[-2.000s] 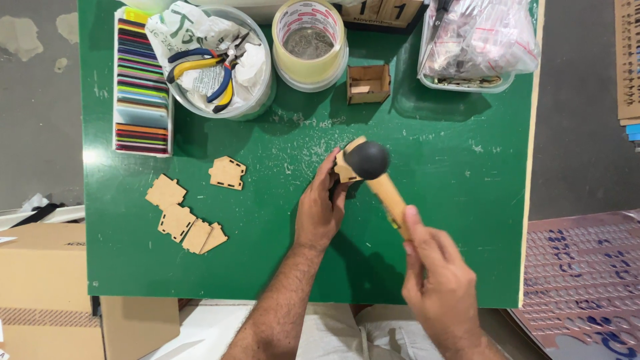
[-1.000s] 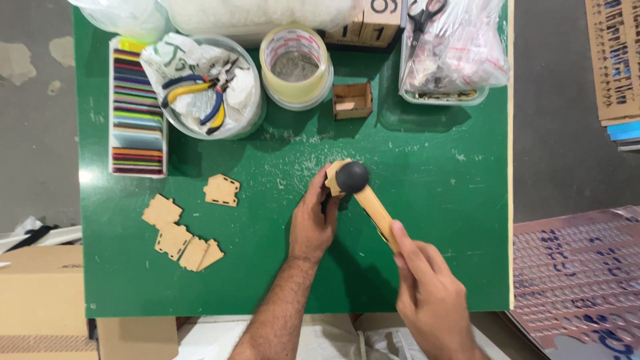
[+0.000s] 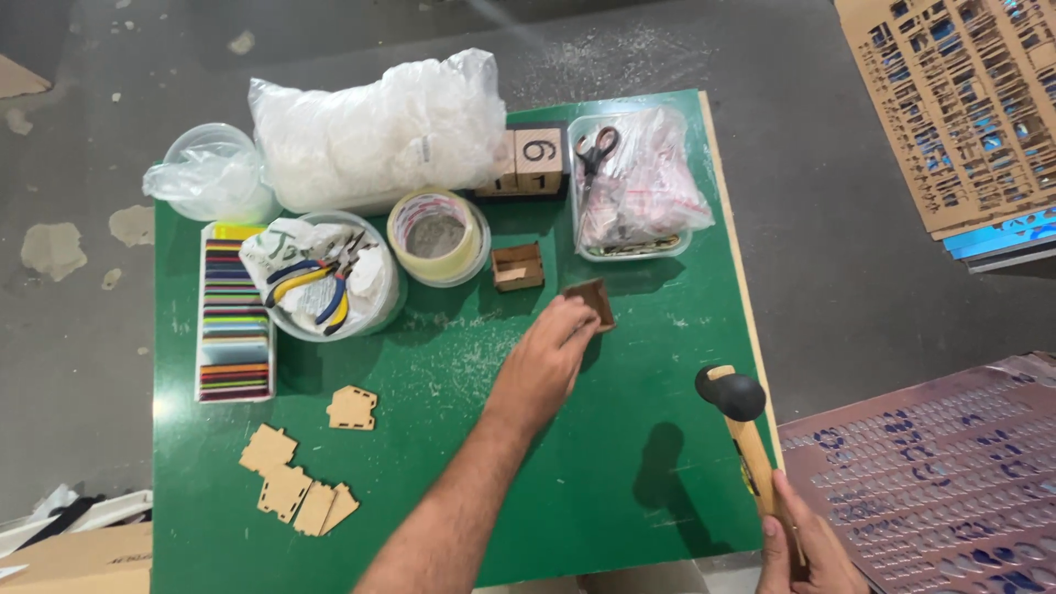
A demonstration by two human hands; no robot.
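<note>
My left hand (image 3: pixel 549 359) pinches a small brown wooden box piece (image 3: pixel 596 304) between its fingers, just right of another small open wooden box (image 3: pixel 518 266). In my right hand (image 3: pixel 804 536) is the wooden handle of a black-headed rubber mallet (image 3: pixel 733 394), held up over the table's right edge. Its shadow falls on the green tabletop. At the left lie a light cut wooden piece (image 3: pixel 352 408) with slots and, below it, several similar pieces (image 3: pixel 285 492), some touching or overlapping. How the held piece is closed underneath is hidden by my fingers.
A tub (image 3: pixel 375 309) holds pliers; beside it are a case of coloured sheets (image 3: pixel 238 330) and a tape roll (image 3: pixel 459 260). Behind stand a stuffed plastic bag (image 3: pixel 379 136), number blocks (image 3: pixel 539 158) and a container (image 3: pixel 635 254) with scissors and bags. Perforated sheets (image 3: pixel 932 470) lie at the right.
My left hand has moved forward from mid-table to near the small open box. The mallet, earlier at the piece in my left hand, is now apart from it at the right. The view has shifted.
</note>
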